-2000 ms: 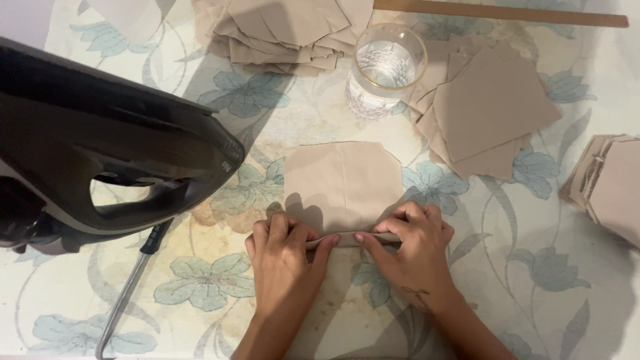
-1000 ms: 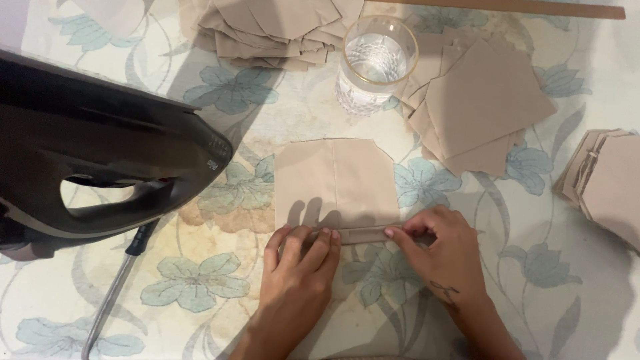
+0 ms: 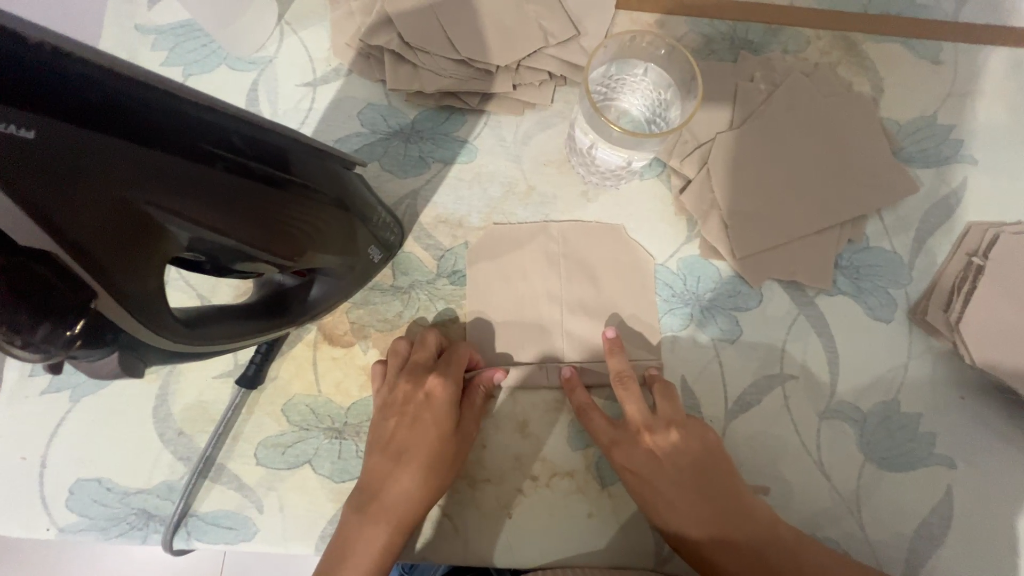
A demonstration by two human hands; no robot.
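A beige fabric piece (image 3: 528,280) with a crease down its middle and angled upper corners lies flat on the floral cloth. Its near edge is folded over into a narrow strip. My left hand (image 3: 424,408) pinches the left end of that fold between thumb and forefinger. Spread across the right part, the fingertips of my right hand (image 3: 656,440) press down on the fold and on the fabric just above it, gripping nothing. A dark steam iron (image 3: 264,184) stands to the left of the piece.
Beige fabric pieces are piled at the top (image 3: 480,40), at the upper right (image 3: 808,168) and at the right edge (image 3: 996,296). A gold-rimmed glass of water (image 3: 632,104) stands between two piles. Behind lies a brown strip (image 3: 824,18). The iron's cord (image 3: 204,464) runs down the left.
Both hands pinched the fold two seconds ago. My right hand has since let go and spread its fingers over it. My left hand has moved to the fold's left end.
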